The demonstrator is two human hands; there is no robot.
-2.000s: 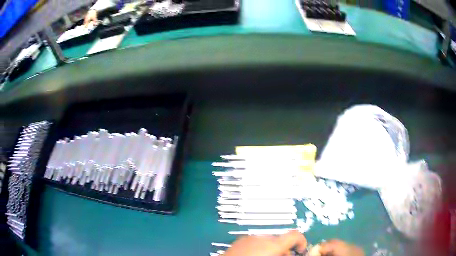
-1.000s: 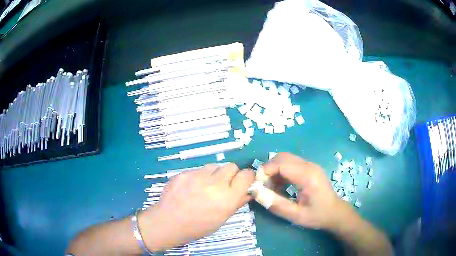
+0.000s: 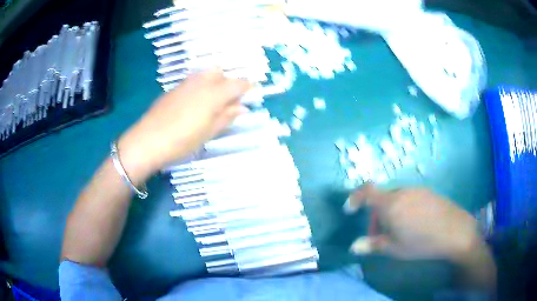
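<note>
Silvery metal shafts [image 3: 265, 206] lie side by side in a long ladder-like row. My left hand [image 3: 182, 117], with a silvery bracelet at the wrist, lies over the upper middle of the row. Its fingertips are bent down at the shafts and blurred; whether they grip one is hidden. My right hand [image 3: 418, 223] is low on the right, blurred, with white coverings on thumb and fingertip. These are apart, with nothing visible between them. Whitish square pieces [image 3: 318, 56] are piled at the row's upper right end; another loose group [image 3: 365, 159] lies above my right hand.
A black tray [image 3: 105, 64] with loose shafts is at the upper left. A clear bag [image 3: 441, 64] with whitish contents lies at the upper right. A blue tray [image 3: 500, 159] with thin silvery shafts stands at the right edge. My light blue clothing shows at the bottom.
My hands were together over the row and have parted. My left hand has moved up along the row, and my right hand has moved right, its fingers spread. The view has shifted down the bench.
</note>
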